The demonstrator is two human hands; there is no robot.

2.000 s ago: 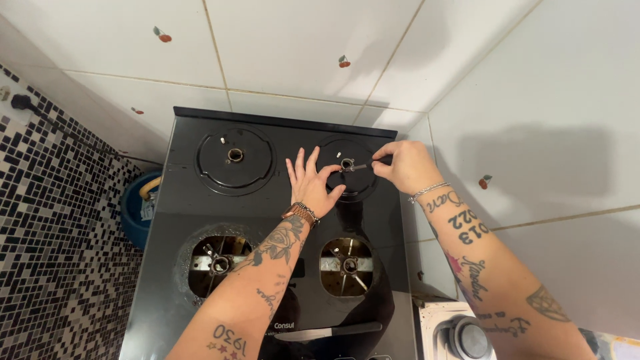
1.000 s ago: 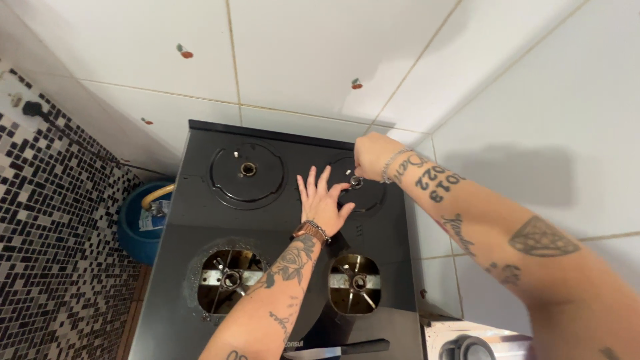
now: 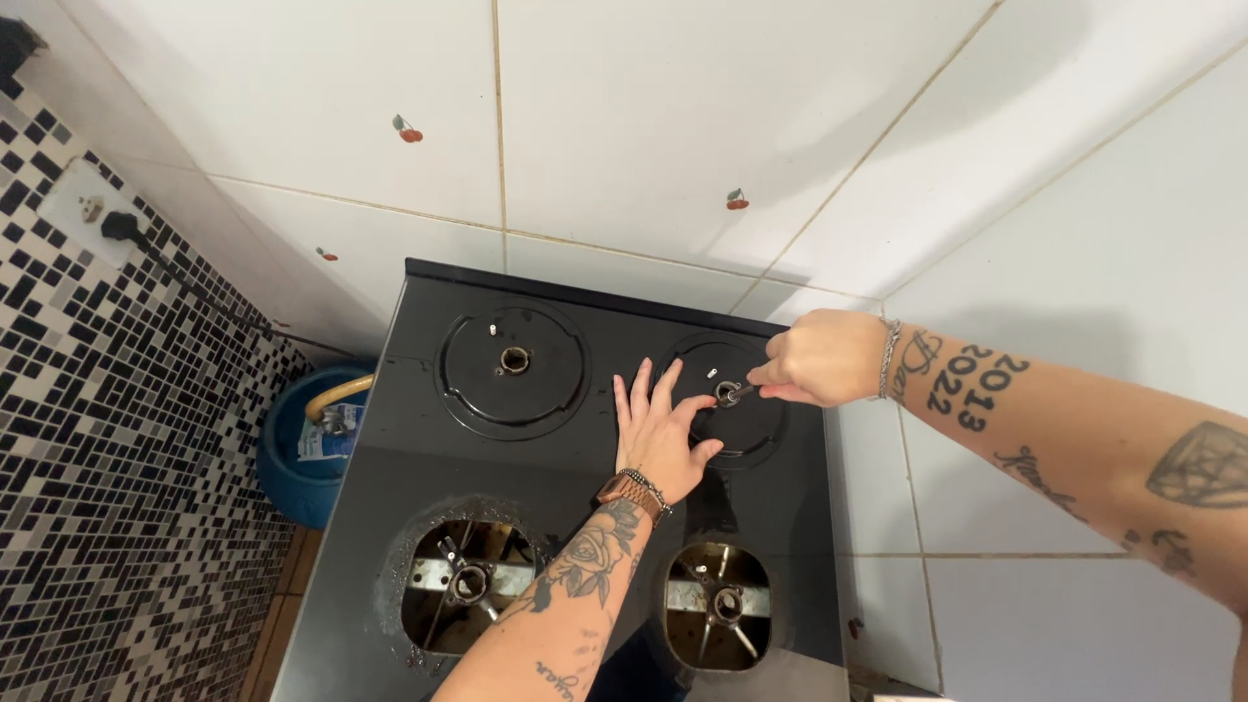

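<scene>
A black gas cooktop (image 3: 585,487) has round burner recesses at the back and two open burner holes at the front. My left hand (image 3: 658,434) lies spread on the surface, its index fingertip beside the back right burner socket (image 3: 727,393). Just right of that socket my right hand (image 3: 824,359) pinches a small, thin dark tool (image 3: 747,391), whose tip meets the socket; its exact kind cannot be told. The back left burner socket (image 3: 515,361) is uncovered. Below, the front left burner hole (image 3: 469,585) and front right burner hole (image 3: 719,606) show metal supports inside.
White tiled walls (image 3: 634,117) stand close behind and to the right. At the left, a plug (image 3: 121,226) sits in a wall outlet, its cord running behind the cooktop. A blue tub (image 3: 292,468) with a yellow hose (image 3: 336,394) stands beside the cooktop.
The view has shifted and come nearer. My right hand stays at the back right socket; its wrist and forearm have changed angle. My left hand remains spread beside it.
</scene>
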